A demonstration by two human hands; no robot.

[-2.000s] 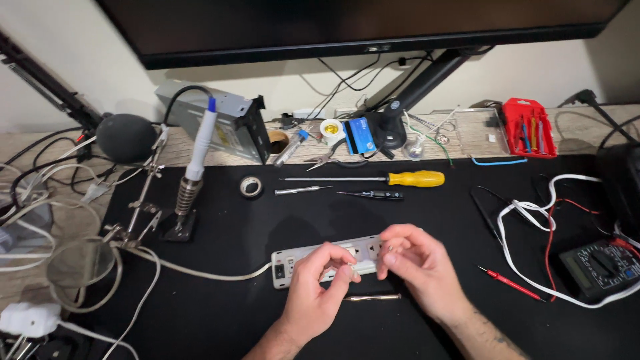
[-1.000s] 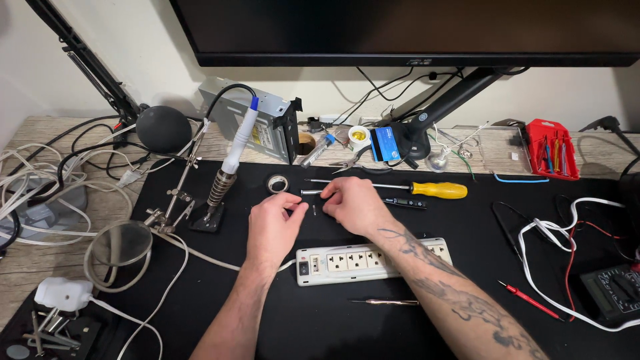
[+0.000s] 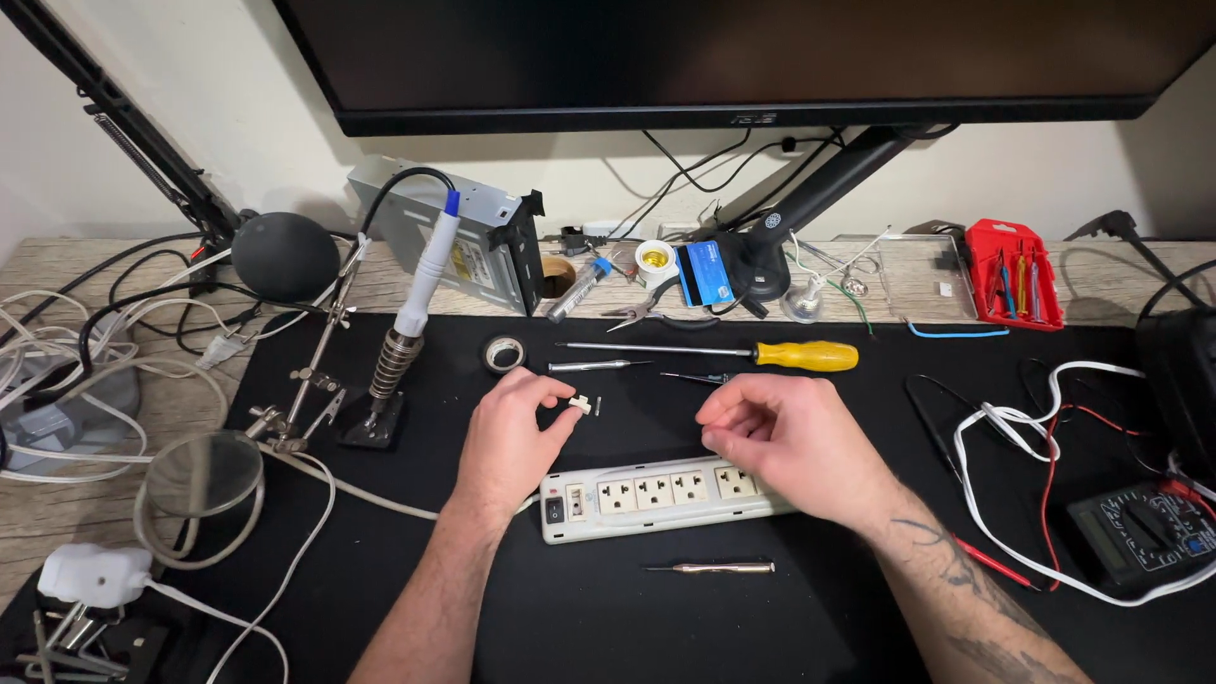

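Between the thumb and index finger of my left hand (image 3: 516,432) is a small cream plastic piece (image 3: 579,404). A tiny glass fuse-like tube (image 3: 598,407) shows just right of it. My right hand (image 3: 784,442) is raised over the right end of a white power strip (image 3: 655,508), its fingers curled and fingertips close together; whether they pinch something small is not visible. The strip has several outlets, a black rocker switch (image 3: 555,510) and a small slot (image 3: 576,502) beside it. A slim metal precision screwdriver (image 3: 724,568) lies below the strip.
Behind my hands lie black tape (image 3: 503,354), a yellow-handled screwdriver (image 3: 806,356), another precision screwdriver (image 3: 598,366) and pliers (image 3: 655,313). A soldering iron (image 3: 418,275) stands in its holder at left, near a magnifier (image 3: 205,473). A multimeter (image 3: 1145,532) with leads is at right.
My hands were together over the strip, then together near the tape; now they are apart, the right one having moved right. The small cream piece now shows in my left fingers.
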